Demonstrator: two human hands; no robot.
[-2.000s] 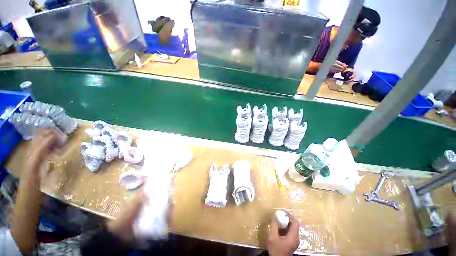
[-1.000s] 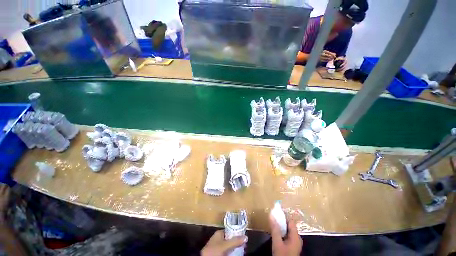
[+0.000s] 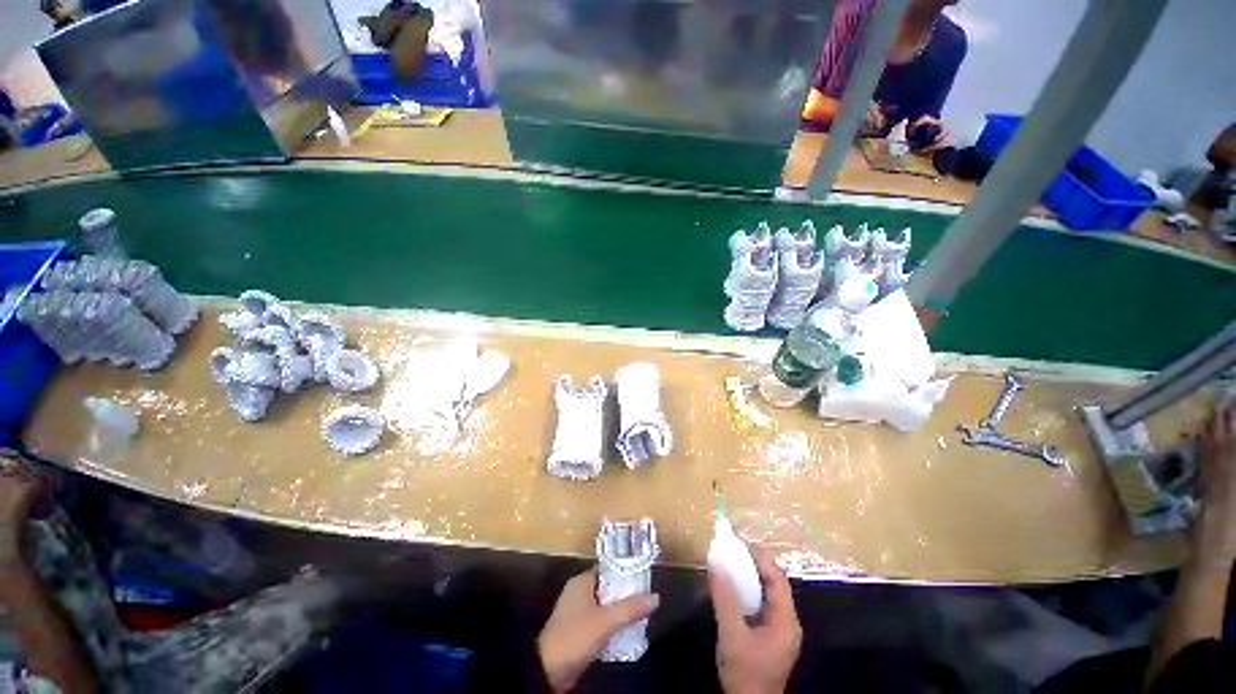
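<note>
My left hand (image 3: 583,630) holds a pale grey ribbed housing (image 3: 625,591) upright in front of the bench edge, its slotted open end up. My right hand (image 3: 759,640) grips a small white squeeze bottle (image 3: 733,564) just to the right, its thin blue-green tip pointing up. The bottle and housing are apart. Two more housings lie on the tan bench, one (image 3: 579,426) beside the other (image 3: 641,414).
Grey collars (image 3: 355,429) and white bottles (image 3: 441,388) lie left. Several housings stand on the green conveyor (image 3: 542,258). A water bottle (image 3: 802,355), wrenches (image 3: 1010,441) and a metal fixture (image 3: 1136,468) are right. Neighbours' arms show at both sides.
My left hand came from the left with a housing and now holds it higher. The squeeze bottle has risen and moved slightly left. The conveyor housings have moved right in view.
</note>
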